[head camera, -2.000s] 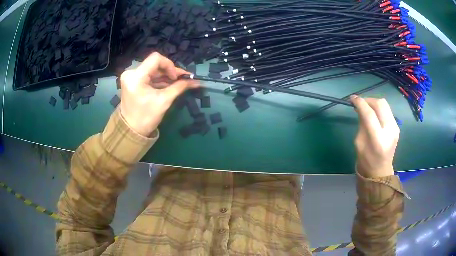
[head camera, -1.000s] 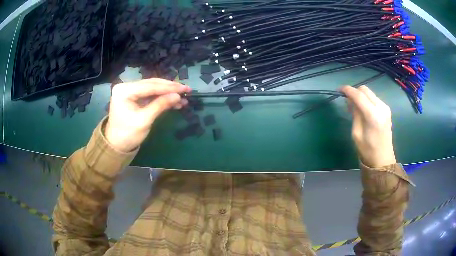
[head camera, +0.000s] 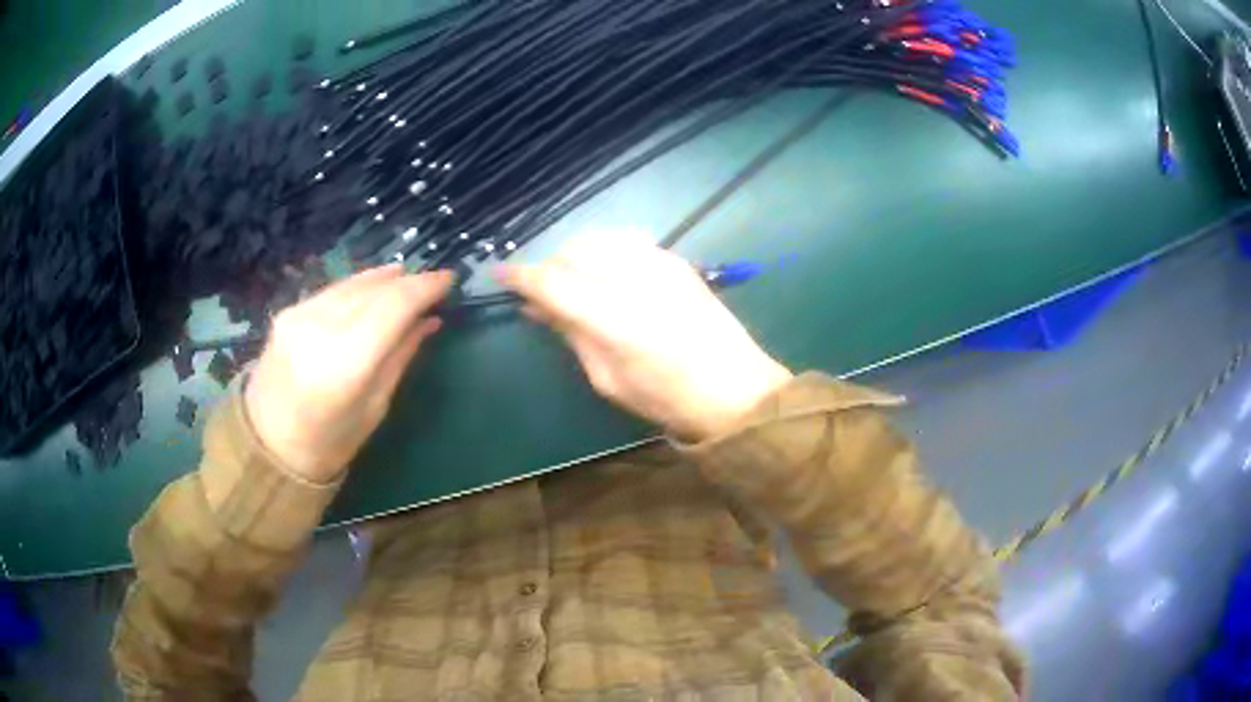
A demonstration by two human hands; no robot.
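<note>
My left hand (head camera: pixel 343 364) and my right hand (head camera: pixel 652 336) are close together at the near edge of the cable bundle (head camera: pixel 617 103). Both pinch one black cable lead (head camera: pixel 483 307); its short middle part shows between the fingertips, slightly blurred. A blue end (head camera: pixel 735 274) sticks out beyond my right hand, and the rest of the lead is hidden by that hand. The bundle's pale tips lie just beyond my fingers, its red and blue ends at the upper right. Black squares (head camera: pixel 227 185) lie heaped left of the bundle.
A black tray (head camera: pixel 62 261) full of squares stands at the far left. A lone black strip (head camera: pixel 755 165) lies at an angle right of my right hand. A single lead (head camera: pixel 1157 89) lies at the far right. A white strip (head camera: pixel 144 48) crosses the upper left.
My right hand has moved left along the lead, close to my left hand. The view has turned and shifted, showing more of the bench at the right.
</note>
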